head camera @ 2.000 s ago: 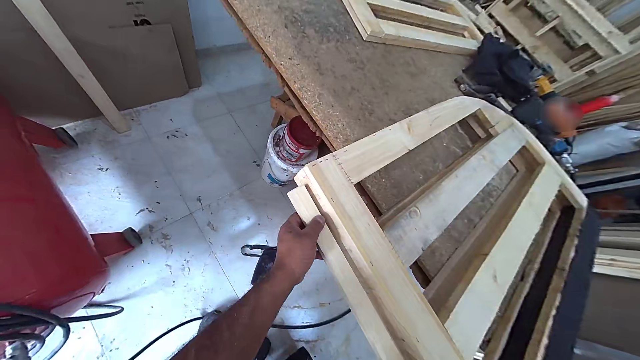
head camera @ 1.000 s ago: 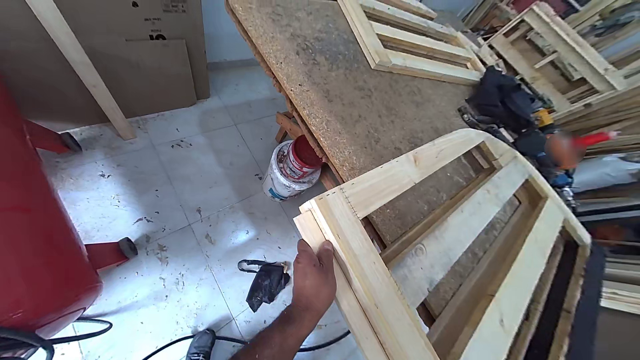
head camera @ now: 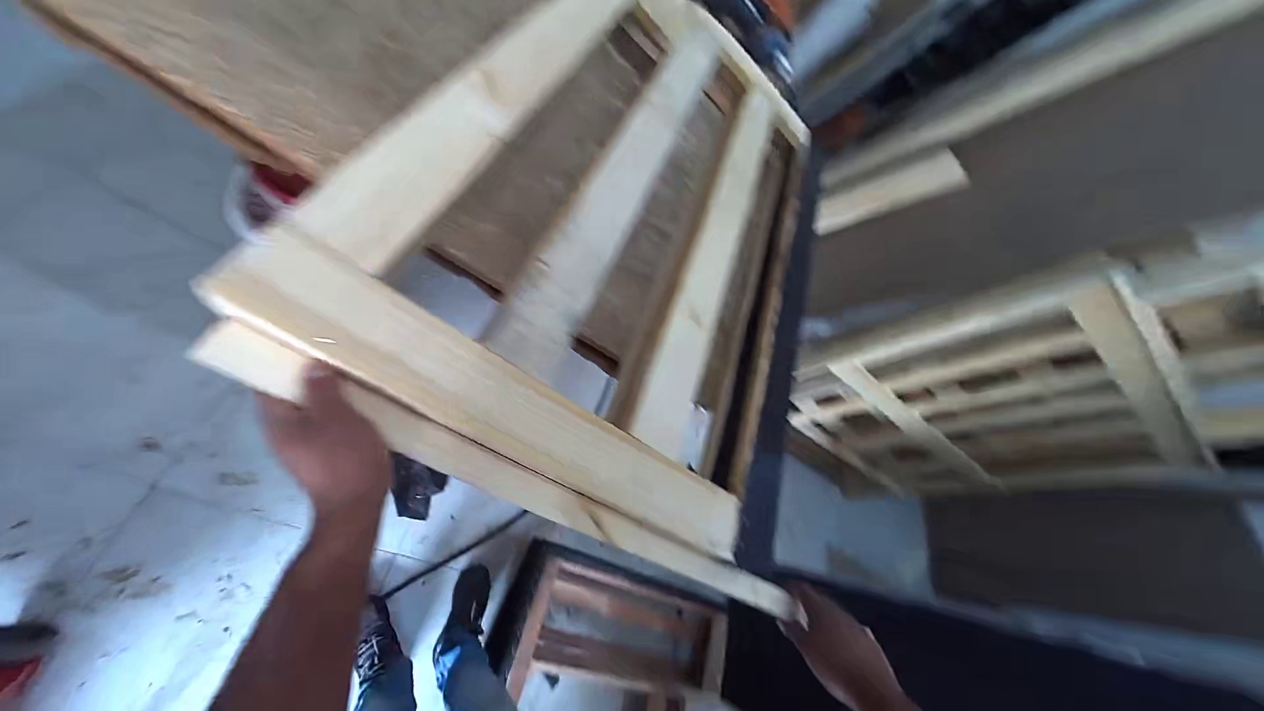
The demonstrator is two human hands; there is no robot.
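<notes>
A light wooden slatted frame [head camera: 474, 395] reaches from the particle-board worktable toward me. Along its near end rail lies a narrow wooden strip [head camera: 553, 513], its left end sticking out a little past the frame's corner. My left hand [head camera: 331, 444] grips that strip near its left end, thumb on top and fingers underneath. At the strip's right end is my right hand [head camera: 839, 642], its fingers around the tip and partly hidden. The picture is somewhat blurred.
The particle-board worktable [head camera: 296, 59] lies beyond the frame. A bucket [head camera: 247, 202] stands under its edge. More wooden frames [head camera: 987, 395] lean at the right, and another frame [head camera: 622, 632] is near my feet. A black cable [head camera: 454, 553] crosses the tiled floor.
My right hand has come into view at the strip's right end. The left hand still holds the left end. The view has swung to the right.
</notes>
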